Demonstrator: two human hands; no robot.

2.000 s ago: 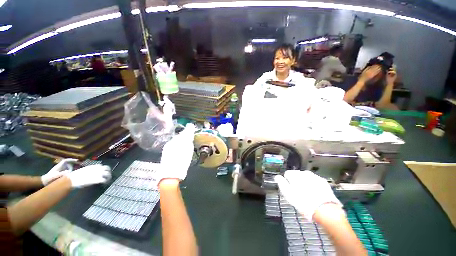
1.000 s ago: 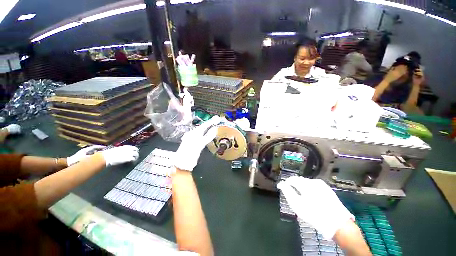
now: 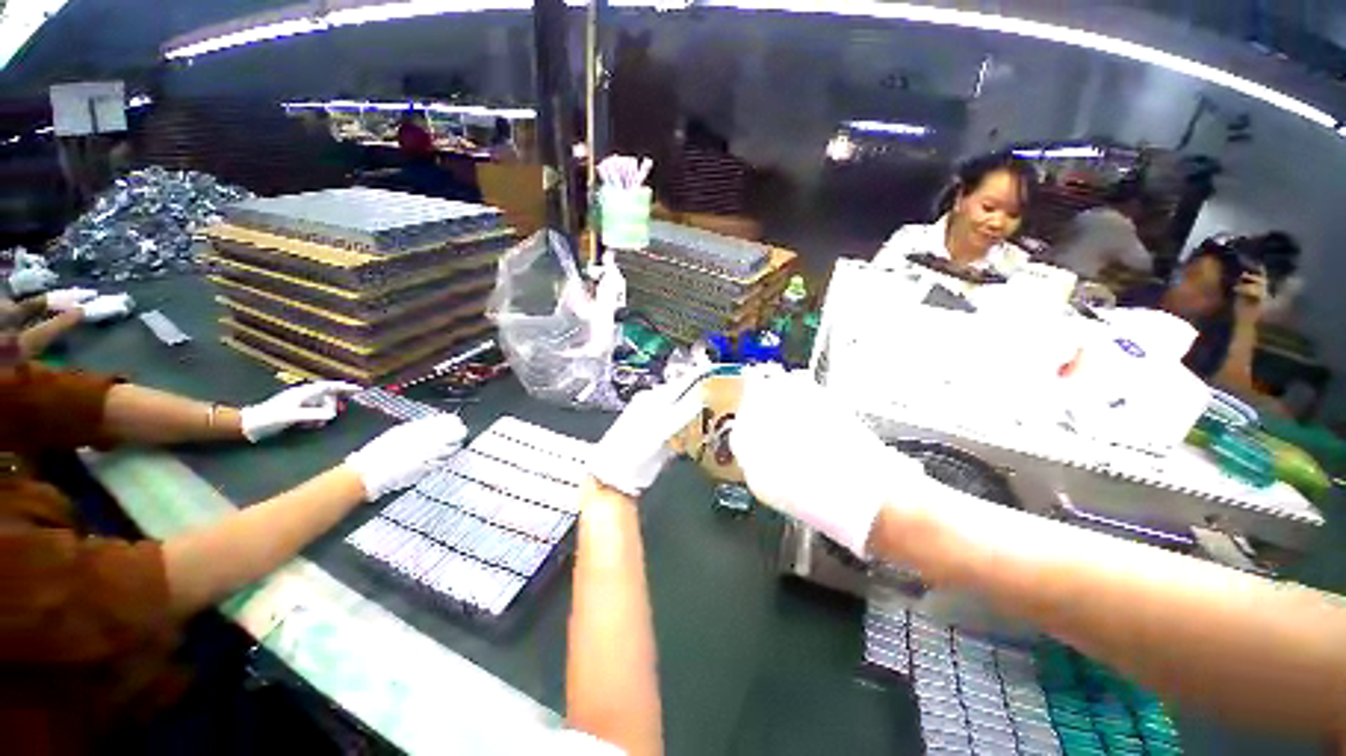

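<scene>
The tan reel (image 3: 719, 428) is partly hidden between my gloved hands. My left hand (image 3: 650, 431) is at the reel's left side; its fingertips touch or nearly touch it. My right hand (image 3: 809, 455) reaches across the machine's front to the reel's right side; its fingers are hidden behind the glove. The white-grey machine (image 3: 1100, 495) is partly covered by my right forearm, and its round head (image 3: 945, 470) shows only at the top. Plain silver blocks (image 3: 945, 672) lie in rows below it, with green-banded blocks (image 3: 1100, 706) to their right.
A slab of silver blocks (image 3: 480, 510) lies left of my left arm, beside another worker's gloved hands (image 3: 406, 454). Stacked trays (image 3: 354, 303), a clear plastic bag (image 3: 554, 325) and a green-white container (image 3: 625, 214) stand behind. A person sits behind the machine.
My right hand has left the front of the round head and moved left and up to the reel. My left hand stays by the reel. The view has turned left.
</scene>
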